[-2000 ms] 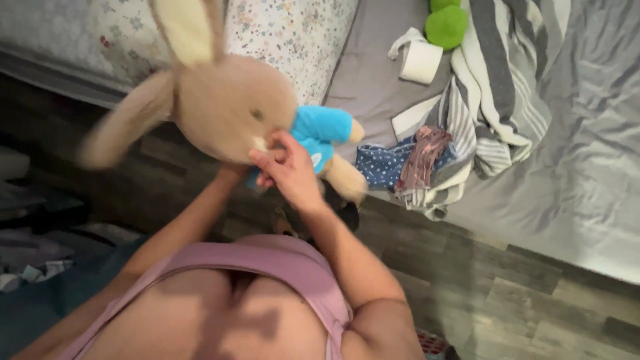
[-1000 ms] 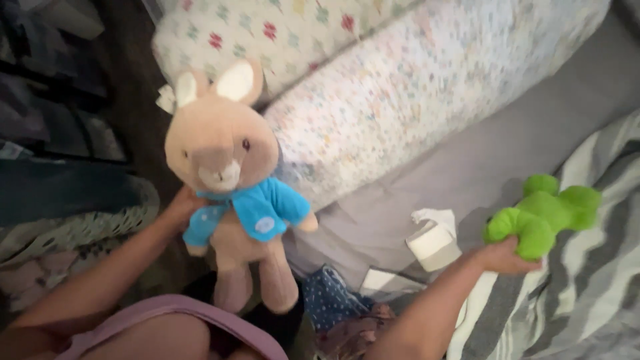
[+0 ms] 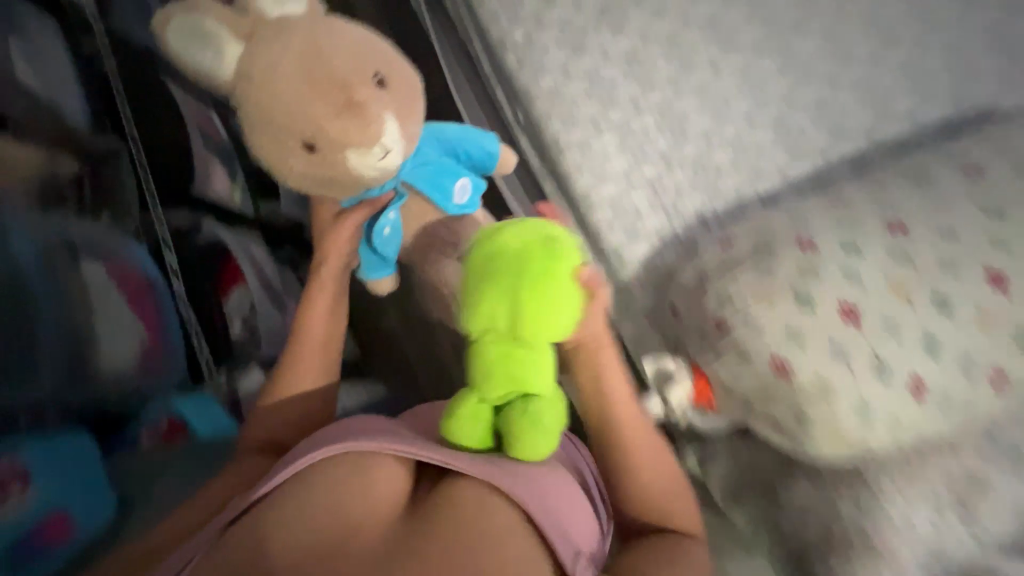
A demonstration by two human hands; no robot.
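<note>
A tan plush rabbit point(image 3: 328, 104) in a blue jacket is held up at the upper left, its face toward the camera. My left hand point(image 3: 348, 228) grips it below the head, by the neck and jacket, with part of the hand behind the toy. A bright green plush toy point(image 3: 520, 296) is held upright in front of my chest, overlapping the rabbit's lower body. My right hand point(image 3: 590, 300) holds the green toy by the right side of its head; some fingers are hidden behind it.
A pillow point(image 3: 880, 312) with a small floral print lies at the right, near a grey padded surface point(image 3: 720, 96). A small white and orange item point(image 3: 680, 386) is beside the pillow. Blurred bags or containers point(image 3: 88, 296) stand along the left side.
The green toy, over the striped blanket in my right hand a second ago, is now in front of my chest beside the rabbit. The rabbit stays in my left hand. The view has swung widely.
</note>
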